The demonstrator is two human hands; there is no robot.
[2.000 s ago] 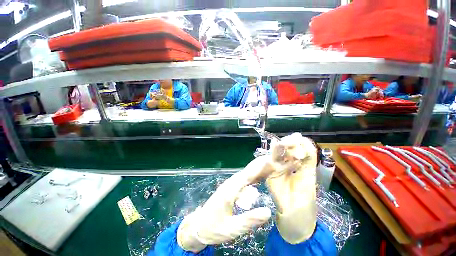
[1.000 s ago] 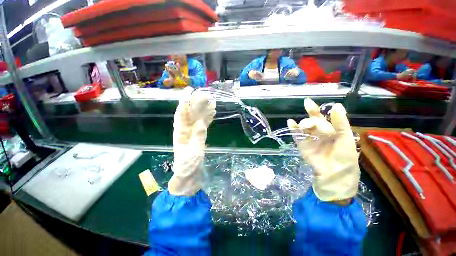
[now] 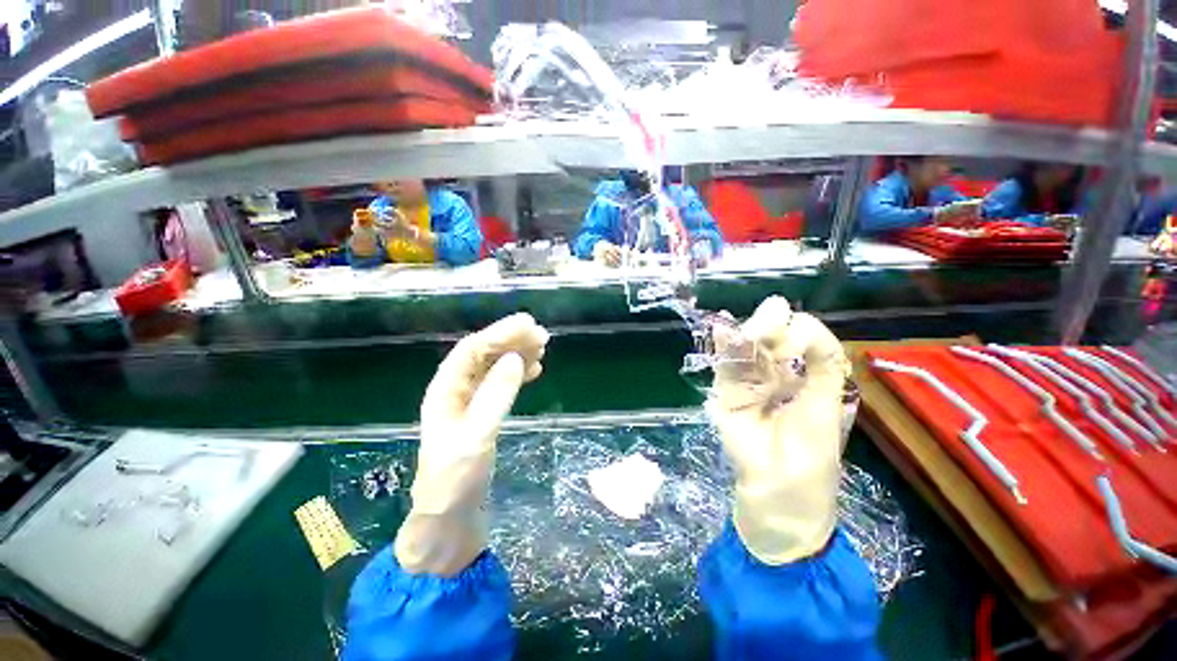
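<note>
My right hand (image 3: 781, 433), in a cream glove, is closed on the lower end of a clear tubing piece (image 3: 665, 220). The tubing rises up past the shelf edge and loops over at the top; a small clear part hangs beside the fingers. My left hand (image 3: 458, 439), also gloved, is raised apart from it with fingers curled and thumb near the fingertips; whether something tiny is between them does not show. Crinkled clear film (image 3: 568, 542) lies on the bench below, with a white wad (image 3: 626, 486) on it.
A white foam pad (image 3: 142, 517) with small wire-like parts lies at left, beside a yellowish label sheet (image 3: 325, 532) and tiny dark parts (image 3: 381, 483). White bent arms (image 3: 987, 458) lie on red trays (image 3: 929, 446) over cardboard at right. People in blue sit across the belt.
From one second ago, the clear tubing, then stretched low between my hands, now stands upright from my right hand. My left hand has lowered and is off it. The view has tilted up.
</note>
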